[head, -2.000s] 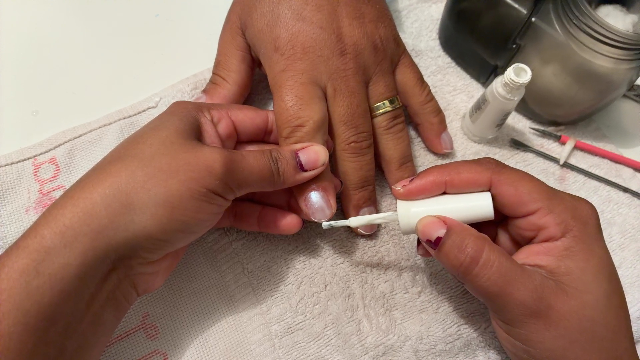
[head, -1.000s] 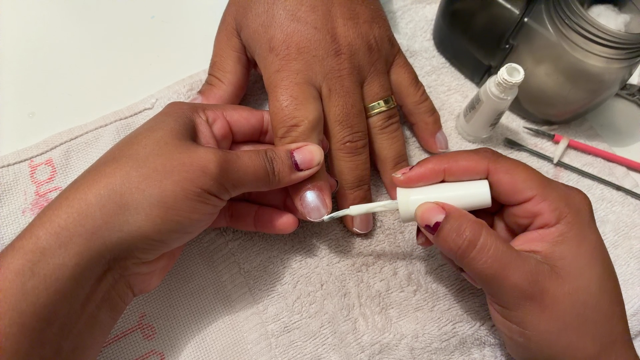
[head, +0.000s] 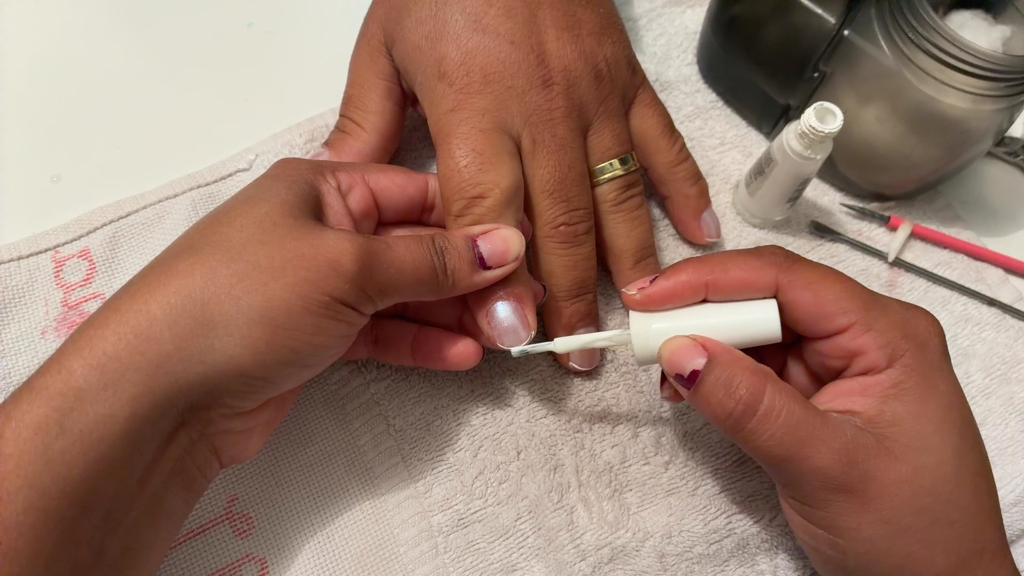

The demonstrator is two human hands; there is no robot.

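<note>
Another person's hand (head: 512,104), with a gold ring (head: 614,169), lies palm down on a towel. My left hand (head: 320,264) grips its index finger (head: 480,184) between thumb and fingers. My right hand (head: 816,384) holds the white cap (head: 704,326) of a nail polish brush (head: 572,344), thumb below and index finger above. The brush points left, its bristles at the free edge of the index fingernail (head: 510,322), which looks pale and shiny. The brush stem passes over the middle fingertip. Part of the gripped finger is hidden by my left thumb.
The light towel (head: 496,480) has reddish stitching. At the upper right stand an uncapped white polish bottle (head: 780,172) and a dark translucent container (head: 904,104) with white cotton (head: 980,30) in it. Beside them lie a pink-handled tool (head: 960,246) and a thin metal tool (head: 920,268).
The brush tip was just off the index nail's edge, then at its right corner, and now lies along the free edge. My left hand keeps its grip on the finger.
</note>
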